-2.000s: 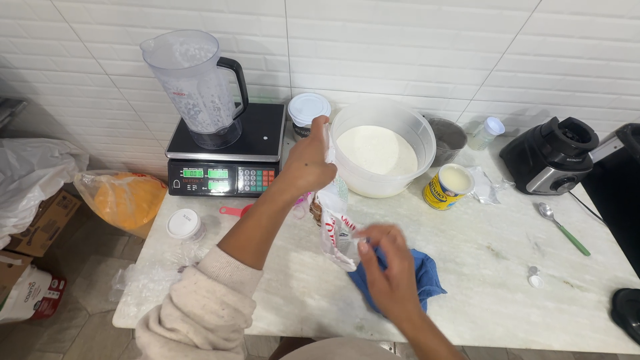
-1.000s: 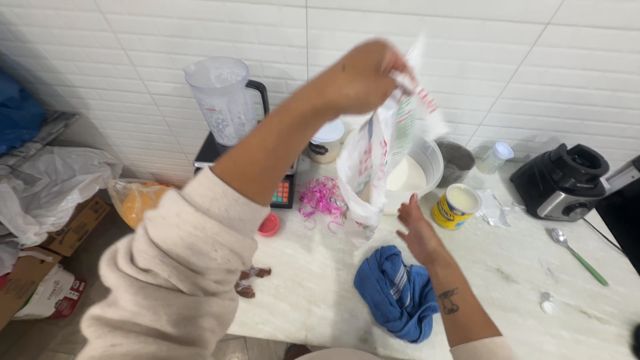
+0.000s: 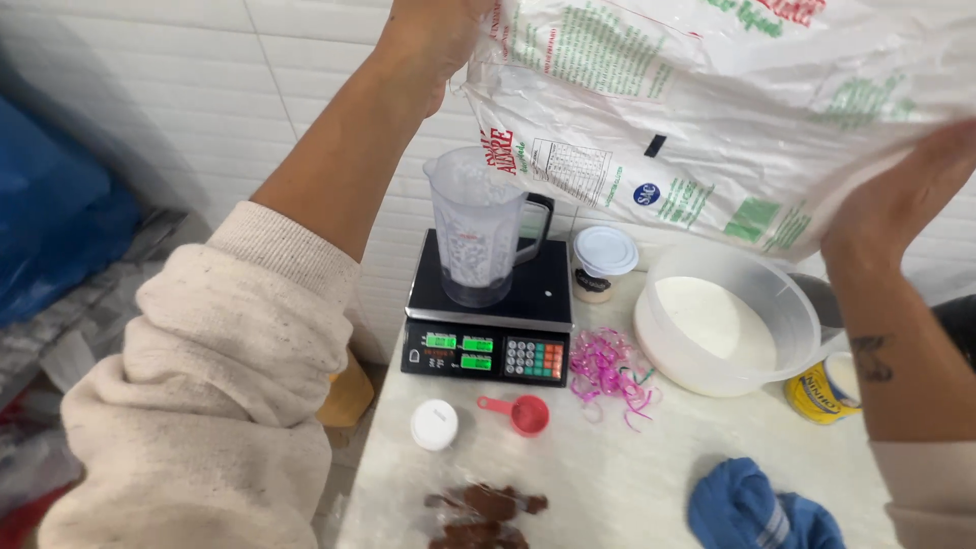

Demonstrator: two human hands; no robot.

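A large printed white plastic bag (image 3: 656, 114) is raised over the back of the counter. Its left end is gripped by my left hand (image 3: 438, 46), partly cut off at the top edge. My right hand (image 3: 907, 191) lies against the bag's lower right side; its fingertips are hidden, so its hold is unclear. Below the bag are a translucent plastic bowl (image 3: 797, 324) with white contents, and a clear blender jug (image 3: 476, 229) with white residue, standing on a black digital scale (image 3: 488, 351).
A lidded jar (image 3: 605, 263), pink curled ribbon (image 3: 606, 366), a white lid (image 3: 434, 425), a red measuring scoop (image 3: 526, 415), brown pieces in clear film (image 3: 484, 511), a blue cloth (image 3: 762, 507) and a yellow can (image 3: 820, 393) lie about the counter.
The bag, bunched over the counter earlier, is now spread wide and raised. My right hand has risen from beside the bowl to the bag's right side. The view has shifted left.
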